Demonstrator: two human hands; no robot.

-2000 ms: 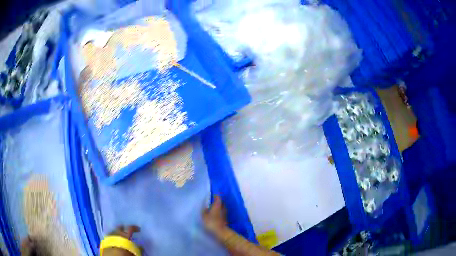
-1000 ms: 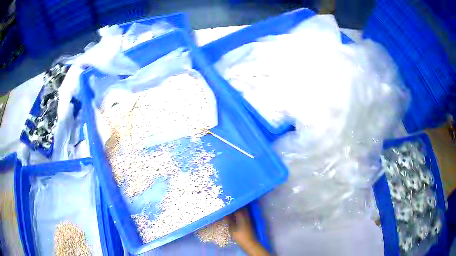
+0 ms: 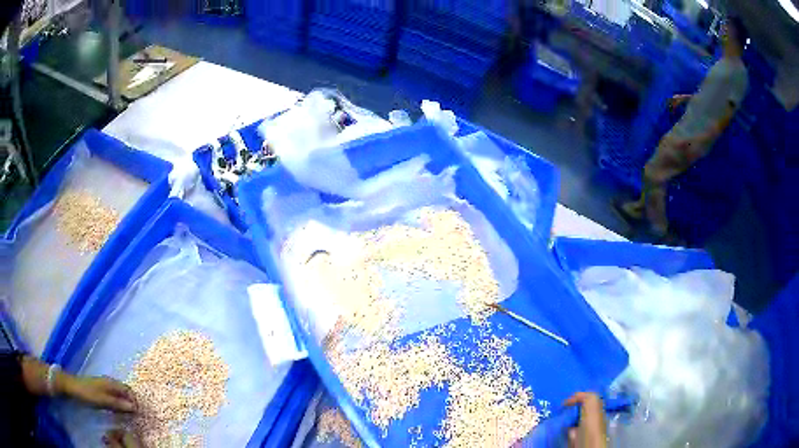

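Observation:
A blue tray (image 3: 578, 306) lies tilted on top of other trays, with beige-pink grain-sized parts (image 3: 403, 372) spread over its lower half and on a white liner (image 3: 412, 297). A thin pale stick (image 3: 530, 324) lies in it. My right hand (image 3: 591, 422) is at its lower right rim, cut off by the picture's bottom edge; whether it grips the rim cannot be told. My left hand is out of view. More beige parts (image 3: 333, 427) show below the tilted tray.
Another person's hand (image 3: 96, 392) with a white bangle touches a beige heap (image 3: 180, 376) in the left tray. Another lined tray (image 3: 131, 162) lies at far left. Crumpled clear plastic (image 3: 692, 350) lies right. Metallic parts (image 3: 236, 157) lie behind. A person (image 3: 696, 122) stands beyond the table.
The view has swung left and up, showing the left trays, the neighbour's hand and the floor. My left hand, in view two seconds ago, is gone. My right hand is now at the tilted tray's right side.

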